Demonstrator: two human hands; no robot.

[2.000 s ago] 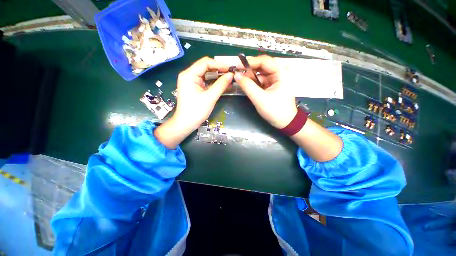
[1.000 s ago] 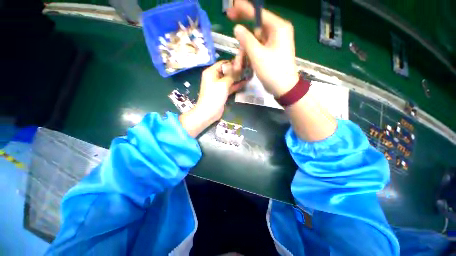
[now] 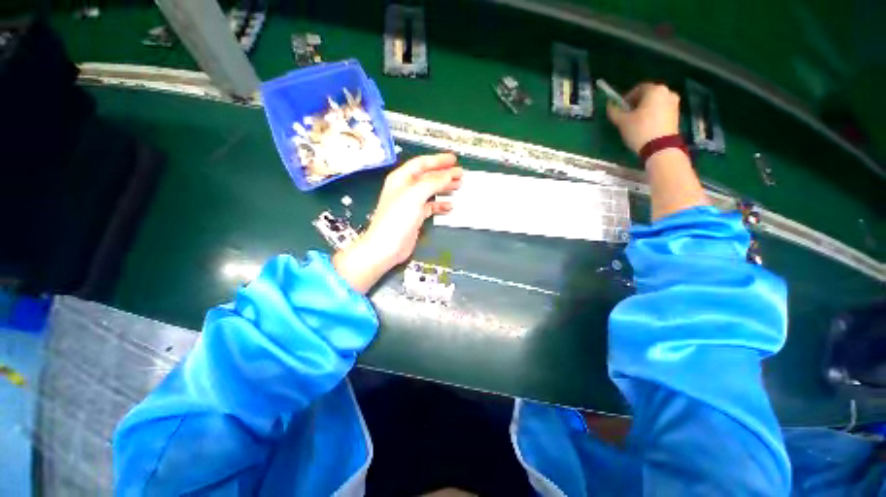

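Note:
My left hand (image 3: 403, 214) rests over the bench mat at the left end of the white strip (image 3: 534, 206), with its fingers apart and nothing visible in it. My right hand (image 3: 648, 116) is beyond the pale rail, over the green belt, between two grey fixtures. Its fingers are closed around slim, pale tweezers (image 3: 612, 95), which stick out to the upper left. Whether it also holds a board is hidden. One patterned board (image 3: 335, 229) lies left of my left hand, and another (image 3: 427, 281) lies just below it.
A blue bin (image 3: 286, 146) of scraps stands at the upper left, by the pale rail (image 3: 486, 144). Grey fixtures (image 3: 405, 58) and small units (image 3: 510, 94) are spread along the belt. My right sleeve mostly hides the parts at the right. A grey post rises behind the bin.
My right hand has moved right and over the belt, away from my left hand. My left hand has opened, and the small piece at its fingertips is gone. The view has shifted.

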